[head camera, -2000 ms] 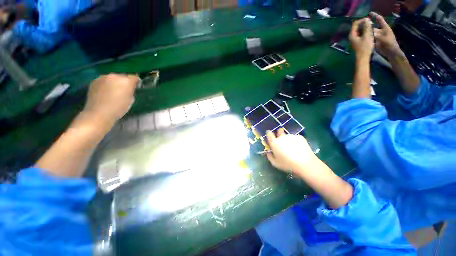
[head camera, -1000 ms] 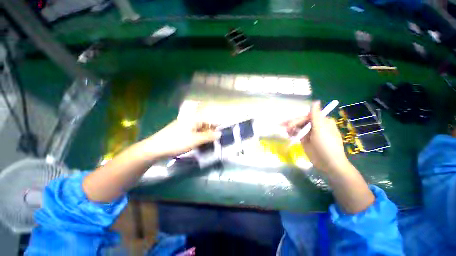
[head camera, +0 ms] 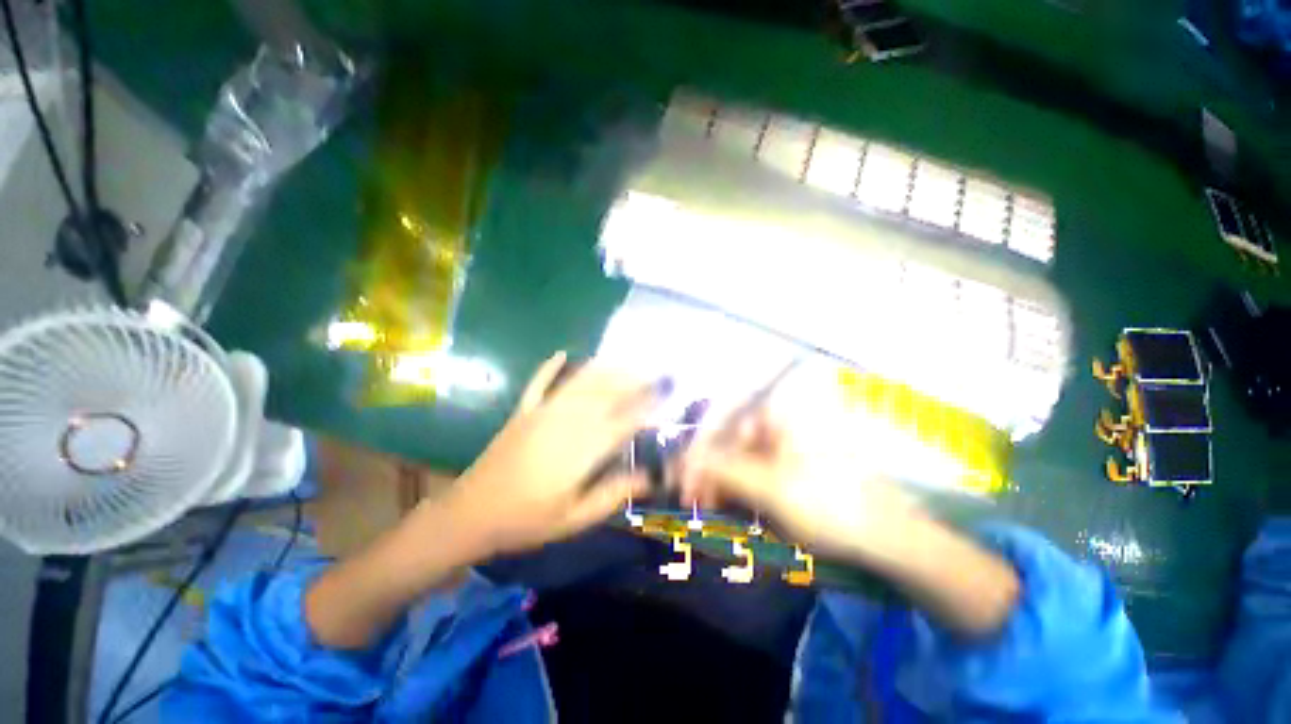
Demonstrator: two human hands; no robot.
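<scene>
A row of display modules (head camera: pixel 660 456) lies at the bench's near edge, partly hidden by both hands. Their orange-gold and pale flex tails (head camera: pixel 739 560) hang towards me over the dark lap area. My left hand (head camera: pixel 574 450) holds the modules from the left, fingers on the screens. My right hand (head camera: pixel 793 478) is over their right part, blurred, with a slim tool (head camera: pixel 779 379) faintly showing above its fingers. Pale adhesive sheets (head camera: pixel 835 297) with rows of small rectangles lie beyond the hands, washed out by glare. Amber film (head camera: pixel 927 424) shows at the sheet's lower right.
Several display modules (head camera: pixel 1172 406) with orange tails lie at right. A long amber film strip (head camera: pixel 411 226) and crumpled clear plastic (head camera: pixel 269 120) lie at left. A white fan (head camera: pixel 113 431) stands lower left. Another module (head camera: pixel 881 28) lies at the far edge; a black pile (head camera: pixel 1260 354) is far right.
The view has turned and shifted left. My left hand has brought the modules down to the near edge, tails towards me. My right hand has moved in beside my left, over the screens.
</scene>
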